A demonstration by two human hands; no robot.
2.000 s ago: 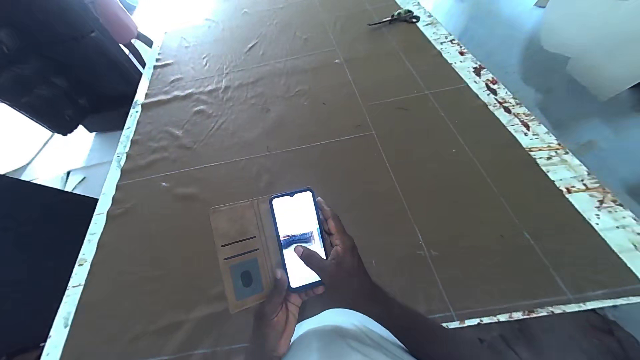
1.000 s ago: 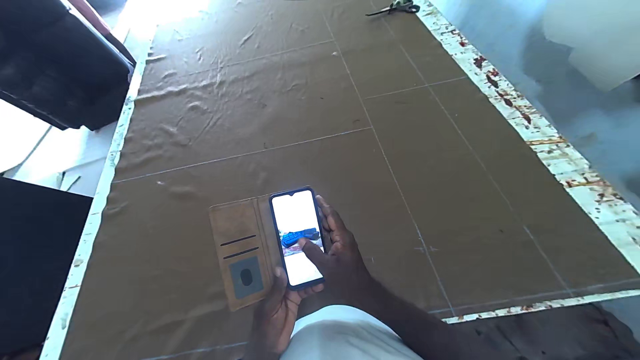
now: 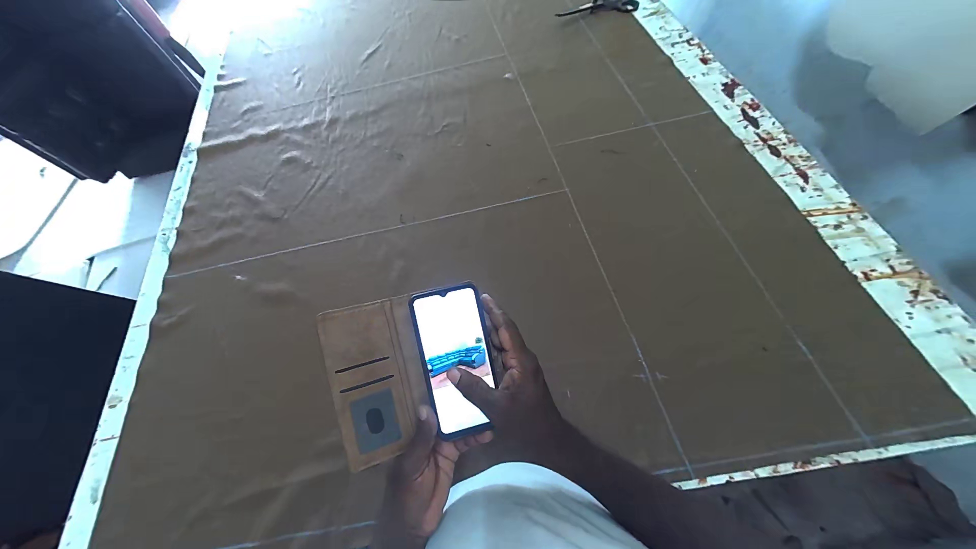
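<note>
A smartphone [image 3: 451,320] in an open tan wallet case [image 3: 354,335] is held low over a brown sheet of material [image 3: 473,244]. Its lit screen shows a picture of a blue sofa. Around the phone's lower end and the case, my left hand [image 3: 427,473] is closed, with its thumb by the case's fold. My right hand [image 3: 518,381] supports the phone's right side with its fingers, and its thumb lies over the screen. Pale straight lines cross the brown sheet, which has wrinkles toward the upper left.
Scissors [image 3: 598,8] lie at the table's far right edge. The table's stained white border [image 3: 770,145] shows along the right side. Dark furniture [image 3: 91,84] stands at the upper left, and a black panel [image 3: 61,404] at the lower left. Dark material [image 3: 831,507] hangs near the lower right edge.
The screen's picture has changed from a blurred dark blue shape to a clear blue sofa. Both hands keep their hold on the phone and case.
</note>
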